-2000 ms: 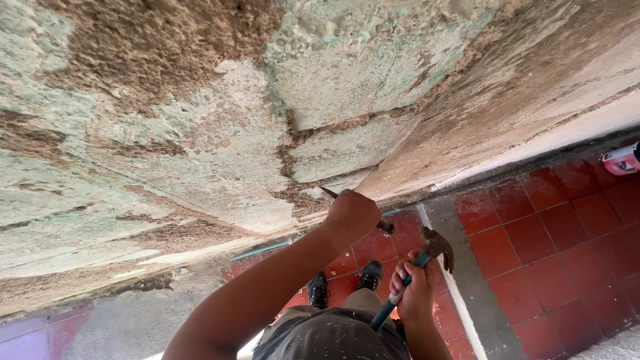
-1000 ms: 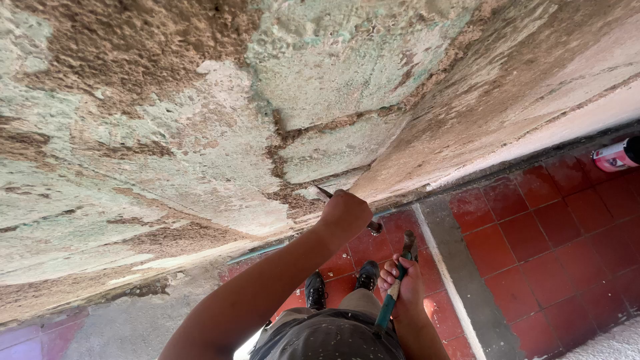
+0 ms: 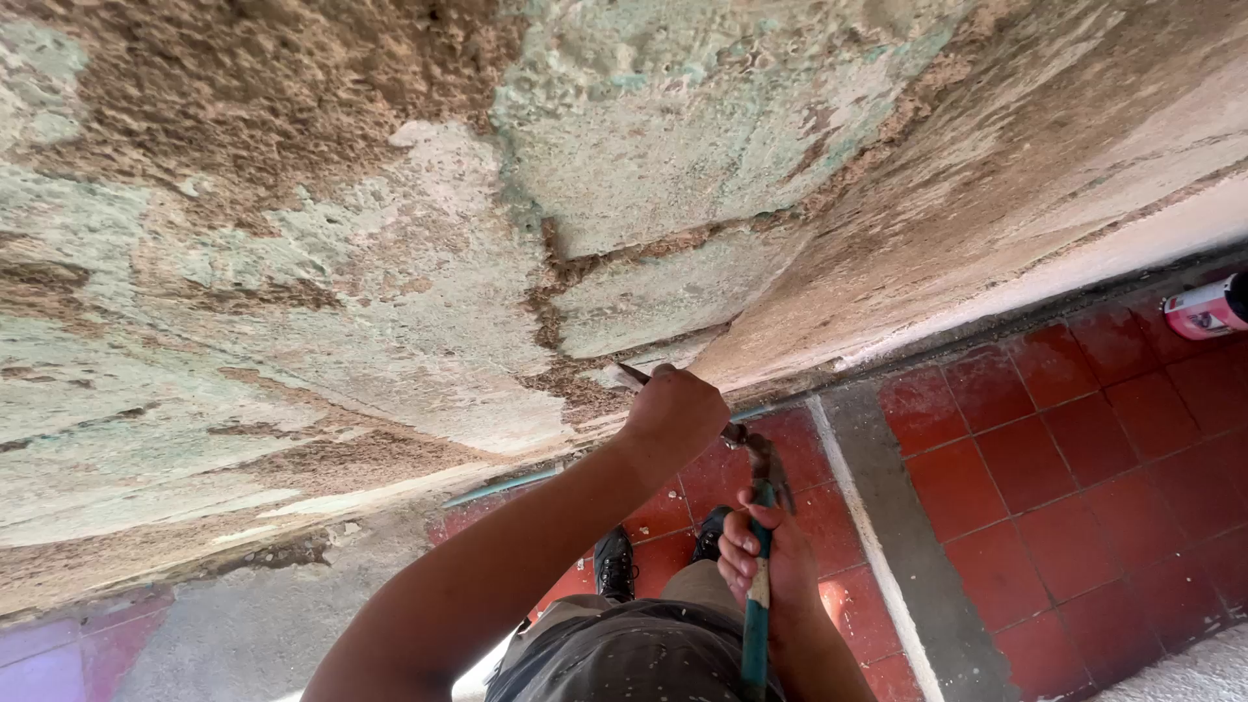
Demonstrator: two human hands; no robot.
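My left hand [image 3: 680, 409] is closed around a metal chisel [image 3: 634, 374], whose tip rests at a rough, exposed strip low on the plastered wall [image 3: 448, 322]. The chisel's struck end sticks out on the other side of the fist. In my right hand [image 3: 775, 556] is a claw hammer [image 3: 757, 585] with a green and bare-wood handle, held near its head. The hammer head is at the chisel's struck end; whether they touch is hard to tell. Pale green plaster with brown, crumbled patches covers the wall.
Red floor tiles [image 3: 1038, 468] and a grey cement strip [image 3: 877, 526] with a white edge lie below. A pink and white container [image 3: 1204, 310] lies by the wall at the right. My dark shoes [image 3: 614, 564] stand close to the wall. A thin turquoise object [image 3: 502, 487] lies along its base.
The hammer head was apart from the chisel in both earlier frames and is now at its struck end. My left hand has kept its hold on the chisel at nearly the same spot.
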